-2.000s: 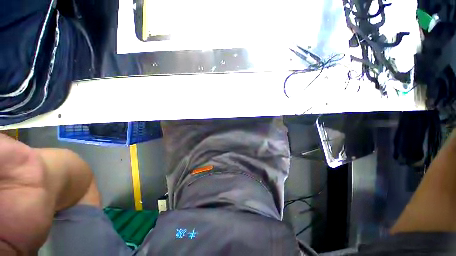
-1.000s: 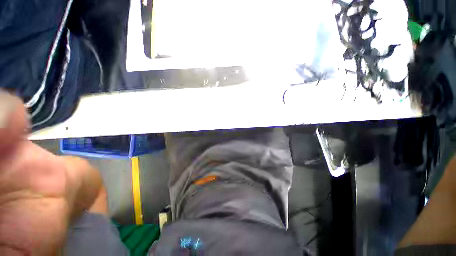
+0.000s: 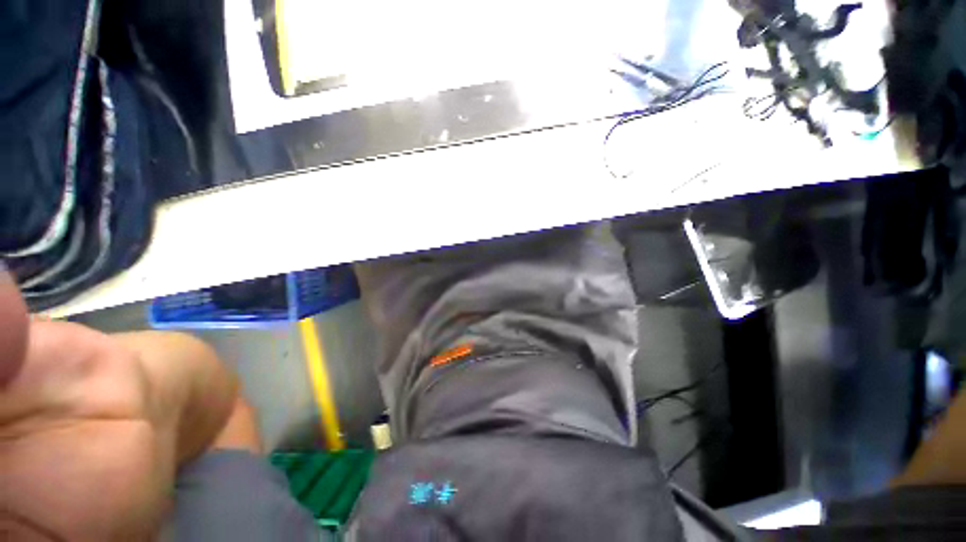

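Observation:
My left hand [image 3: 79,429] is bare, large and close to the camera at the left edge, palm partly showing. Its fingers are mostly cut off, so I cannot tell whether it holds anything. My right hand is out of the picture; only a bit of forearm shows at the lower right edge. Stacked navy bag pieces [image 3: 37,132] with pale piping lie at the left of the white table [image 3: 424,206]. Thin dark snips [image 3: 648,74] lie beside loose dark thread [image 3: 689,93]. Small black strap pieces [image 3: 789,64] lie tangled at the table's right.
A pale plate with a yellow edge [image 3: 284,48] is at the top left of the table. Below the table are a blue crate [image 3: 228,307], a green crate [image 3: 328,482] and a metal-edged part [image 3: 731,265]. Dark material [image 3: 906,228] hangs at the right. My grey apron [image 3: 508,392] fills the lower middle.
The view has tilted, so the table edge now slopes up to the right. My left hand has moved slightly inward from the left edge. Less of my right forearm shows.

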